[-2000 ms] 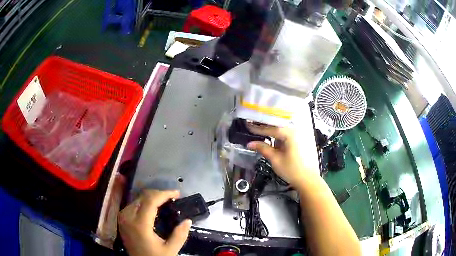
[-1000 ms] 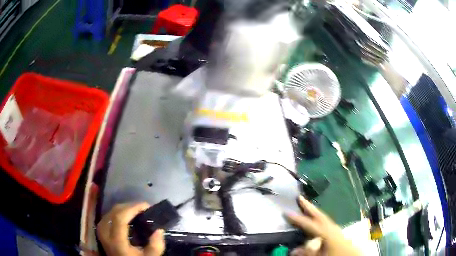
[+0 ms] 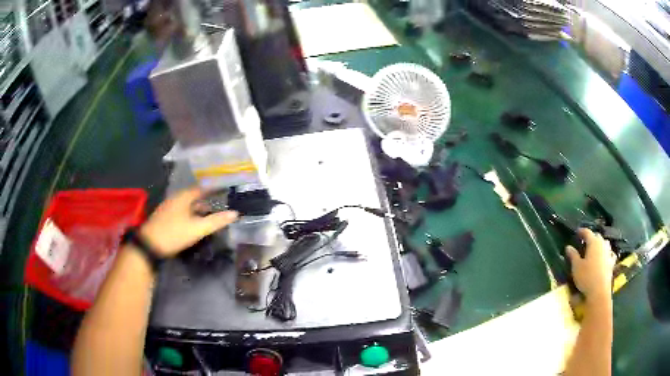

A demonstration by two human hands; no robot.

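My left hand (image 3: 176, 222) is at the left side of the fixture (image 3: 253, 230). Its thumb and a finger are at the left end of a black power adapter (image 3: 251, 201) lying in the fixture under the welding horn (image 3: 200, 99); whether they grip it is unclear. A bundled black cable (image 3: 294, 270) lies on the silver base plate (image 3: 360, 286) beside the dark clamp bar (image 3: 250, 283). My right hand (image 3: 593, 263) is at the far right, fingers down among black adapters (image 3: 599, 213) by the yellow-black bar (image 3: 638, 268); its grip is hidden.
A white desk fan (image 3: 406, 104) stands behind the plate's right side. More adapters lie on the green belt (image 3: 499, 250). A red basket (image 3: 95, 198) is at left. Green buttons (image 3: 374, 355) and a red button (image 3: 264, 363) line the front edge. A tan sheet (image 3: 507, 338) lies front right.
The view has swung right. My left hand has moved from the plate's front left corner, where it held an adapter, to the fixture. My right hand has moved from the fixture to the belt's adapters.
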